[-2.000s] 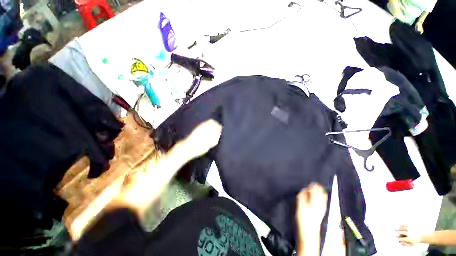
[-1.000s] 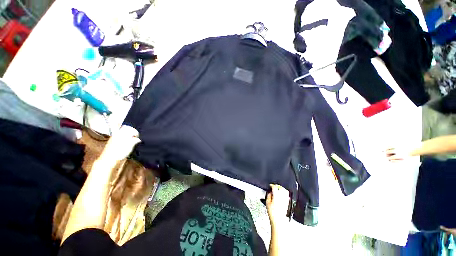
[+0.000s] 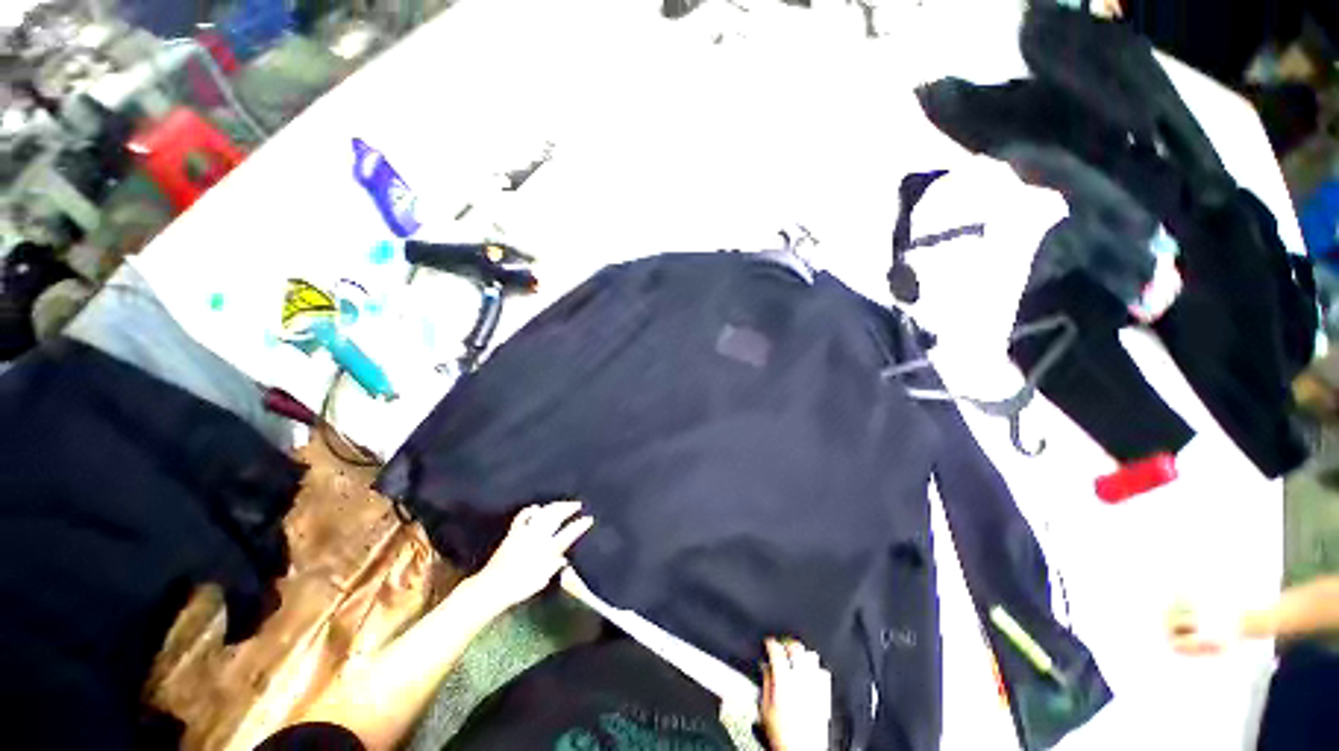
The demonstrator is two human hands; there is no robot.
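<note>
A black long-sleeved top lies spread on the white table, with a small greyish label on it and a hanger hook at the neckline. My left hand rests on its lower left part near the hem, fingers spread over the cloth. My right hand is at the hem near the bottom, fingers on the cloth edge; whether it pinches the cloth is unclear. A yellow-green marker or snips lies by the right cuff.
Left: dark garments, brown satiny cloth, teal tool, black dryer-like tool, purple bottle. Right: dark hanger, red spool, black garments, another person's hand at the table edge.
My left hand has moved from the garment's left edge rightward along the hem, and its fingers have opened onto the cloth. My right hand stays at the hem. The camera view has shifted.
</note>
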